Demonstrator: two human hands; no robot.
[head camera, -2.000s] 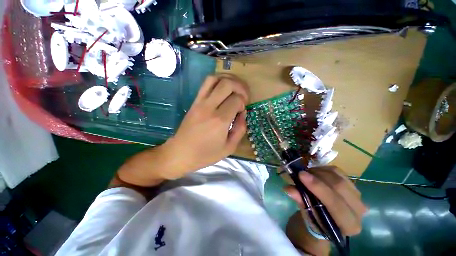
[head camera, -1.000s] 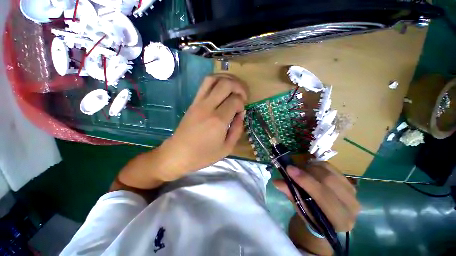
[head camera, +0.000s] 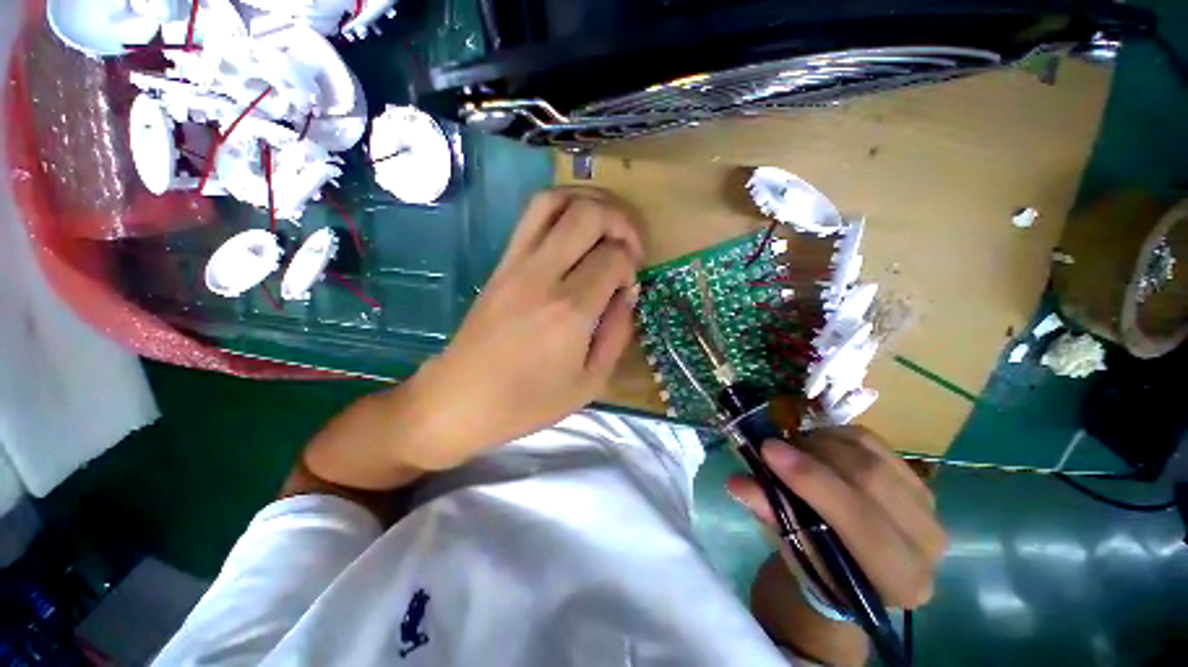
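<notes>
A green PCB panel (head camera: 736, 306) lies on the tan work mat (head camera: 964, 196). White discs (head camera: 844, 341) with red leads fringe its right side, and one disc (head camera: 797, 202) stands off its upper right corner. My left hand (head camera: 554, 306) is at the panel's left edge with fingers curled; the fingertips are partly hidden, and I cannot tell if they grip the board. My right hand (head camera: 853, 502) holds the black soldering iron (head camera: 795, 508). Its metal tip and thin guide tube point up-left over the panel's middle.
A black fan (head camera: 782, 98) with a wire guard stands behind the mat. A pile of white discs (head camera: 280, 111) lies on a clear tray at left, beside pink-red bubble wrap (head camera: 98, 280). A round tan tub (head camera: 1107, 293) stands at right. White foam (head camera: 65, 378) is far left.
The iron tip has shifted about over the panel, first left, then slightly back right, with my right hand. My left hand and the panel have hardly moved.
</notes>
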